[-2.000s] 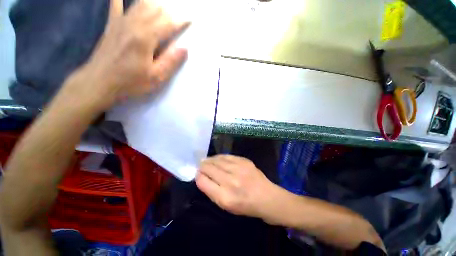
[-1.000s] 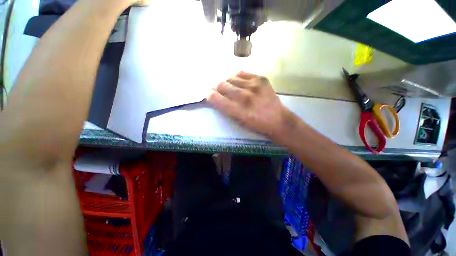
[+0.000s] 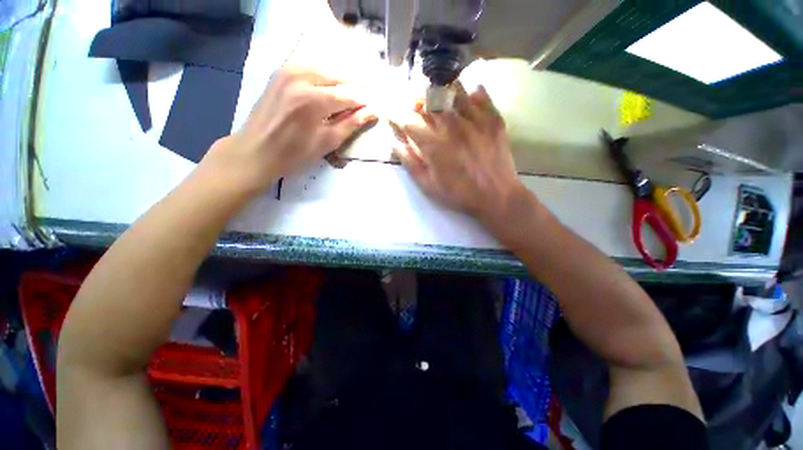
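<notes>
My left hand (image 3: 295, 123) lies palm down on a white piece (image 3: 372, 145) under the sewing machine head (image 3: 440, 26), fingertips left of the needle area. My right hand (image 3: 462, 154) lies flat on the right side of it, fingers spread beside a pale knob on the machine. The white piece is overexposed and its outline is hard to see; a thin dark edge shows between the hands. The needle and presser foot cannot be made out. A dark grey fabric panel (image 3: 202, 110) lies on the table to the left, behind my left hand.
Scissors (image 3: 647, 206) with red and orange handles lie right on the white table (image 3: 572, 215). A yellow tag (image 3: 634, 107) is behind them, a small tray (image 3: 754, 220) at the right end. Below are a red basket (image 3: 251, 352), a blue basket (image 3: 528, 343) and dark fabric (image 3: 713, 360).
My left hand has come back from the upper edge to beside the machine head. My right hand has moved slightly right and up. The white piece has shifted away from the table's front edge.
</notes>
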